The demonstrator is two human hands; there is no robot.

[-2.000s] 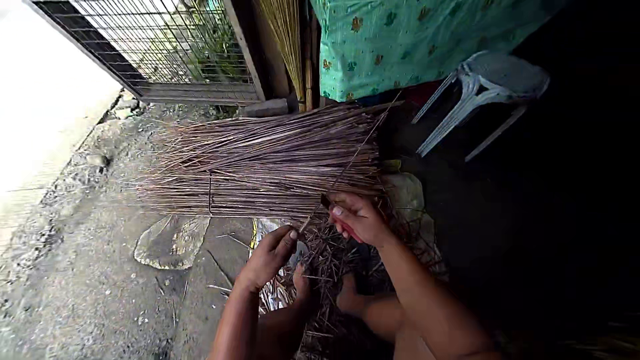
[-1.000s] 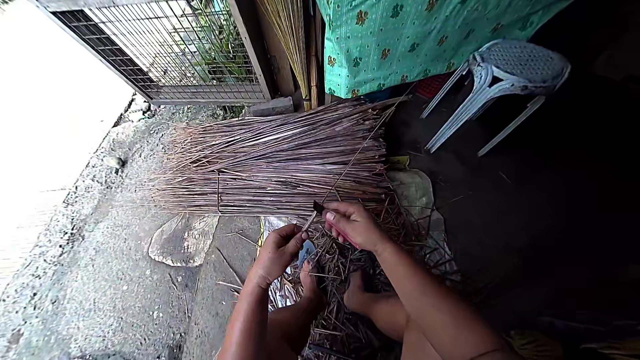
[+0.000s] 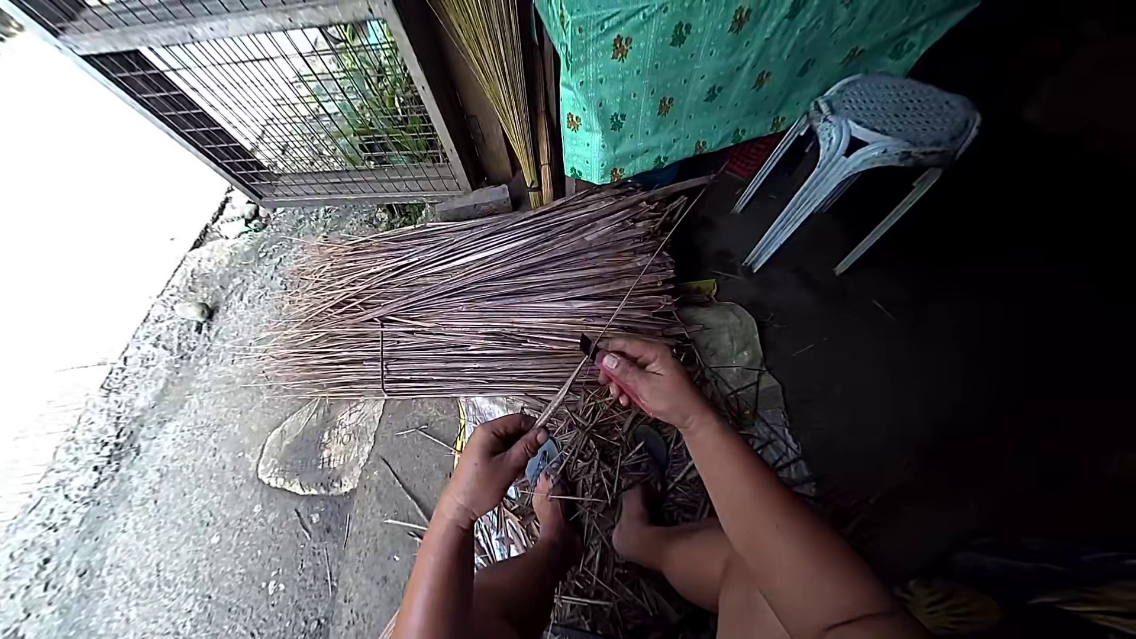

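My left hand [image 3: 499, 461] pinches the thick end of a long thin dried stalk [image 3: 635, 284], which slants up and right past the bundle. Up and to the right of it, my right hand [image 3: 646, 380] is closed around the red handle of a knife [image 3: 588, 347]. The short dark blade lies against the stalk, near its lower part. Just beyond both hands, a large bundle of dried stalks [image 3: 497, 302] lies on the ground, with a thin tie around its nearer part.
Stalk scraps [image 3: 603, 479] cover the ground around my feet. A plastic stool [image 3: 896, 115] stands at upper right, beside a table with a green patterned cloth [image 3: 692, 80]. A wire-mesh gate [image 3: 293, 106], an upright broom [image 3: 497, 80] and a flattened sack [image 3: 321, 446] are also in view.
My hands are farther apart along the stalk than one second ago, when they were close together near its thick end. The bundle has stayed in place.
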